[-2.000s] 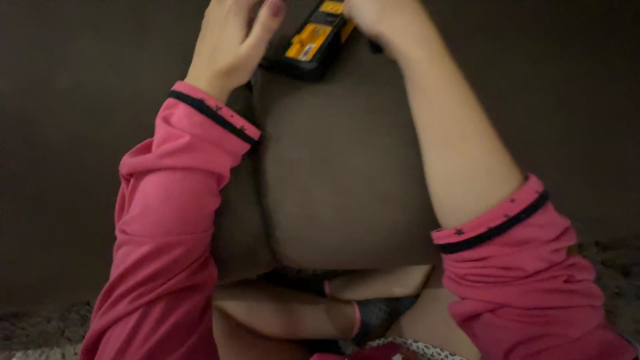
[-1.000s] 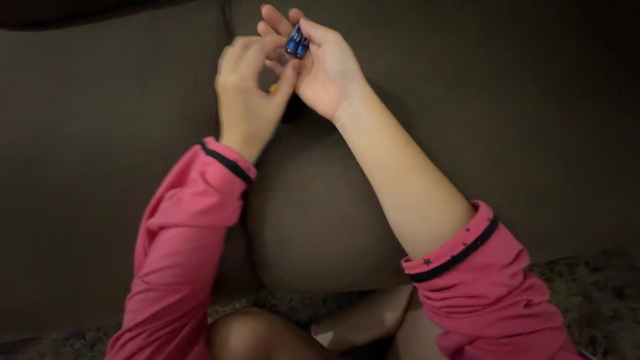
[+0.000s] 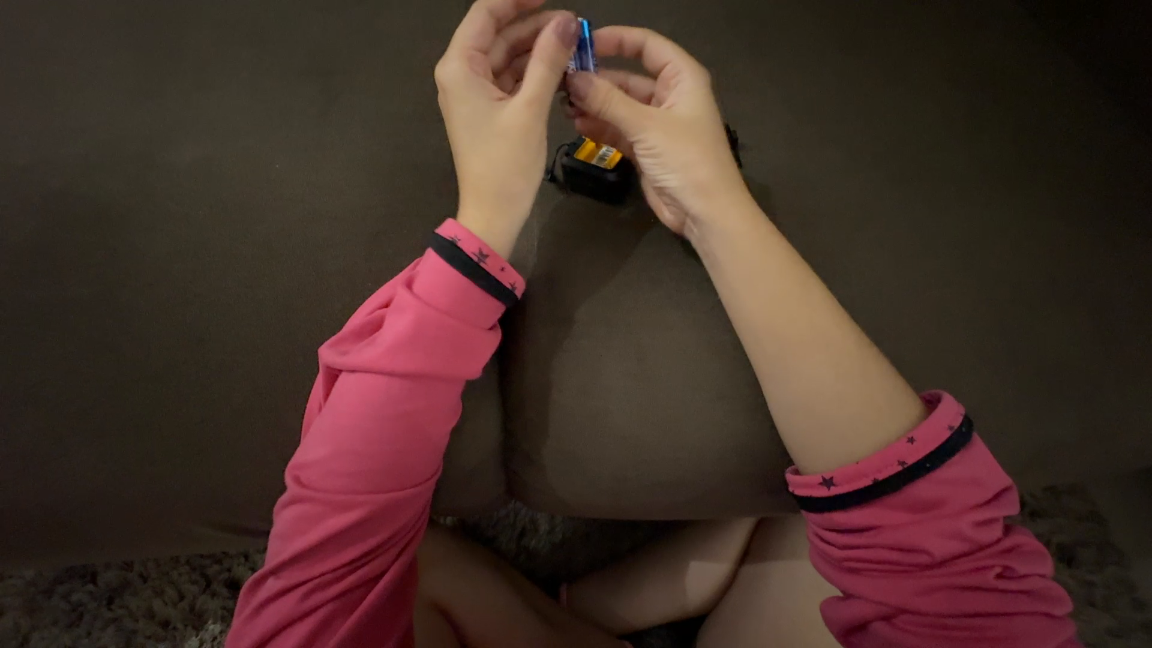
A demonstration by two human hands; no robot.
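Small blue batteries point(image 3: 584, 47) are pinched between the fingertips of both hands at the top of the view; how many there are cannot be told. My left hand point(image 3: 508, 99) touches them from the left with thumb and fingers. From the right, my right hand point(image 3: 652, 117) grips them between thumb and forefinger. Just below the fingers lies a black and yellow device point(image 3: 594, 171), partly hidden by my right hand, with a printed label on its yellow part.
The device rests on a dark brown upholstered sofa seat point(image 3: 648, 360) with a seam running toward its front edge. A shaggy rug point(image 3: 126, 594) and my crossed legs point(image 3: 666, 576) are below that edge. A dark thing point(image 3: 733, 144) shows behind my right wrist.
Two seconds ago my hands were at the device. One second ago the blue batteries lay on my open right palm with my left fingers at them; now the fingertips of both hands hold them.
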